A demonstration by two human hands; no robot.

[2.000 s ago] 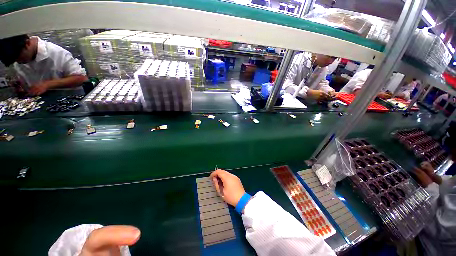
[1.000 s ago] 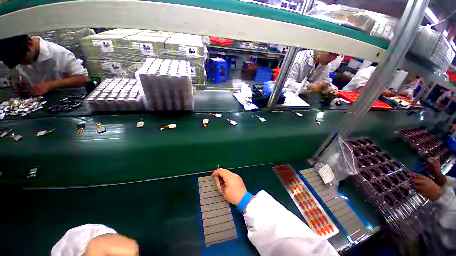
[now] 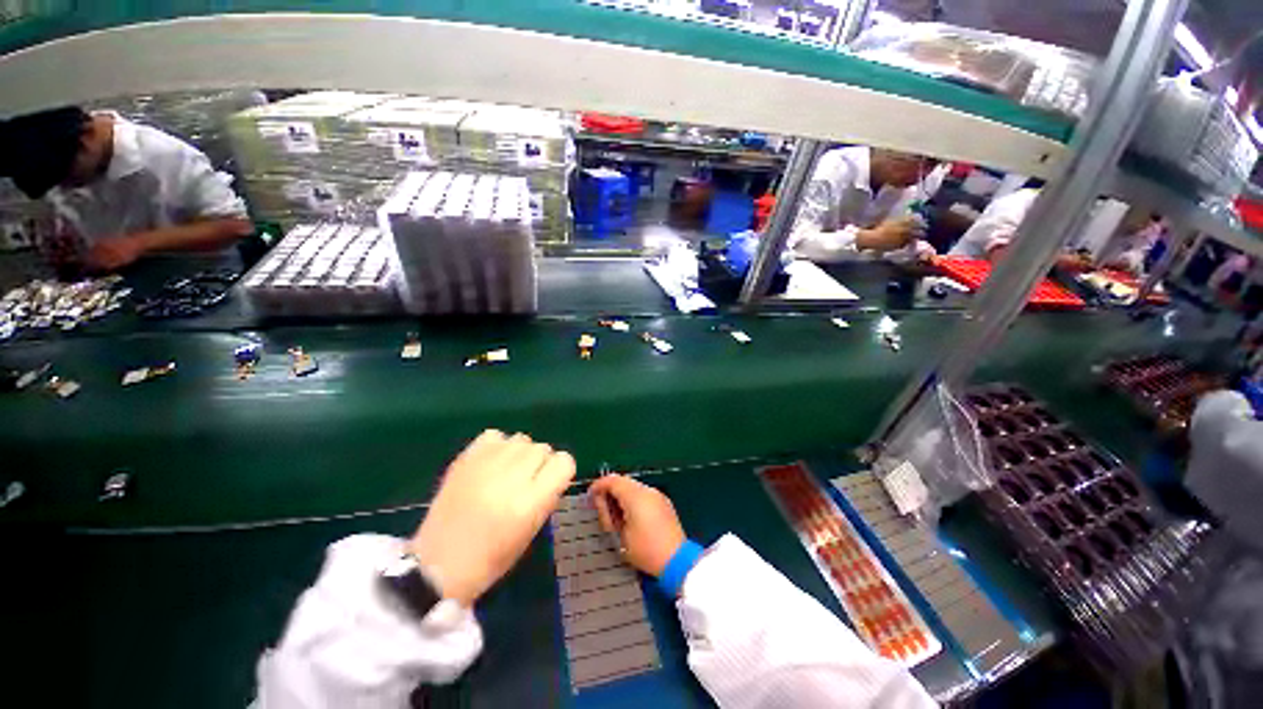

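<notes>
My right hand [image 3: 640, 524], with a blue wrist band [image 3: 680, 567], is closed in a pinch over the top of the tan-grey adhesive strip sheet [image 3: 605, 609]. A thin tip, likely tweezers, shows just above its fingers; most of it is hidden. My left hand [image 3: 492, 506], with a dark band at the wrist, is raised left of the sheet's top, back up. Its fingertips are close to my right fingertips. Whether it holds anything cannot be seen.
An orange-red label sheet [image 3: 852, 565], a second strip sheet [image 3: 935, 575], a clear bag [image 3: 945, 446] and a blister tray [image 3: 1073, 492] lie to the right. A metal post [image 3: 1028, 229] rises there. Small modules [image 3: 488, 357] lie along the belt [image 3: 416, 429]. Workers sit across and at right.
My left hand has come from the lower left up beside my right hand, which has stayed nearly in place. Modules on the belt have shifted right.
</notes>
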